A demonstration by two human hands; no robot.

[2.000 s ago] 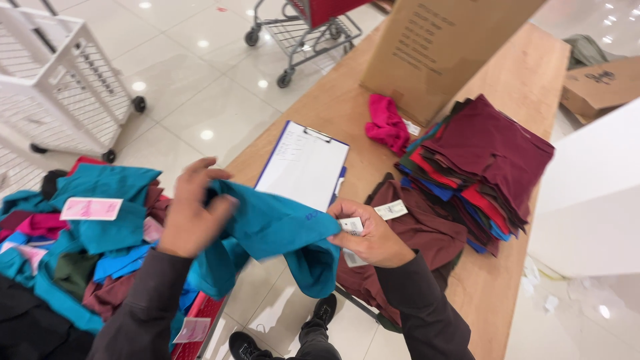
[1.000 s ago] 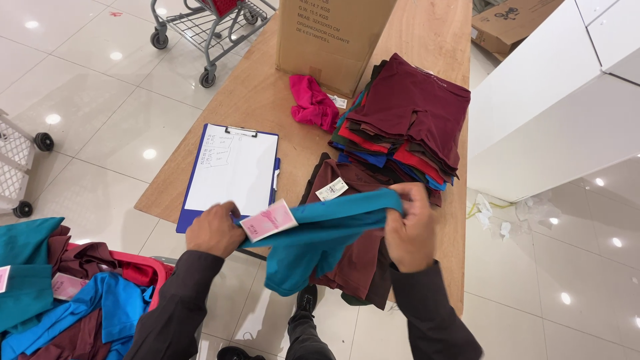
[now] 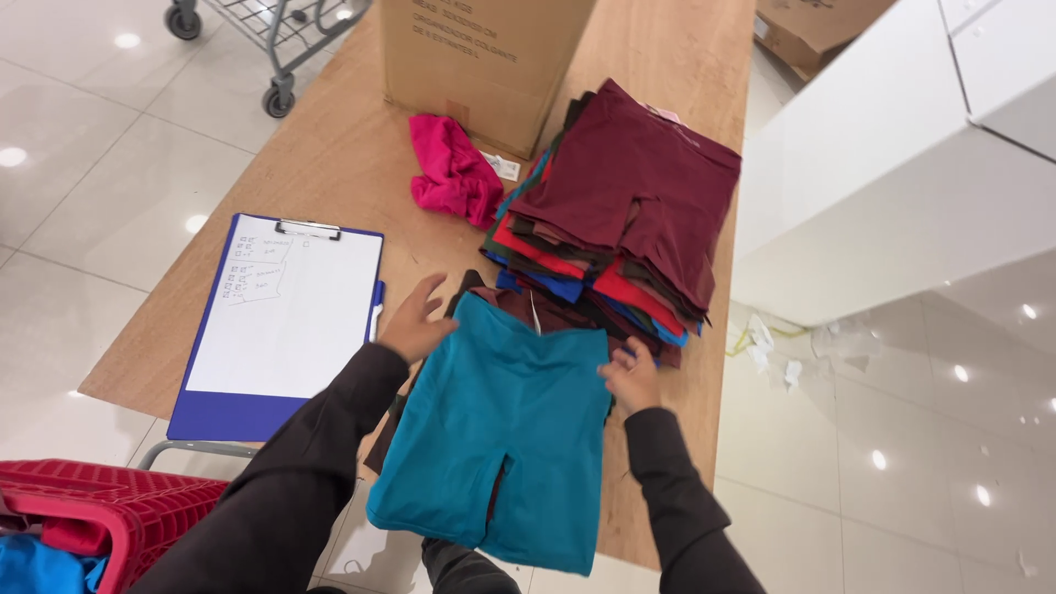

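Teal shorts (image 3: 503,412) lie spread out on top of brown garments near the table's front edge, their legs hanging over it. At the left end of the waistband my left hand (image 3: 417,322) is held with fingers apart, gripping nothing. My right hand (image 3: 631,379) is beside the right end of the waistband, fingers bent; whether it still touches the cloth is unclear. Behind the teal shorts stands a stack of folded shorts in several colours, with maroon shorts (image 3: 635,190) on top. A crumpled pink garment (image 3: 454,173) with a white tag lies left of the stack.
A blue clipboard (image 3: 219,419) with marked paper lies on the wooden table (image 3: 330,157) at left. A cardboard box (image 3: 478,66) stands at the back. A red basket (image 3: 157,503) of clothes is at lower left, a cart (image 3: 280,58) beyond the table, and a white cabinet (image 3: 866,181) at right.
The teal shorts, held up between both hands before, now lie flat over the brown garments. My left hand has let go of them. The view has shifted to the right.
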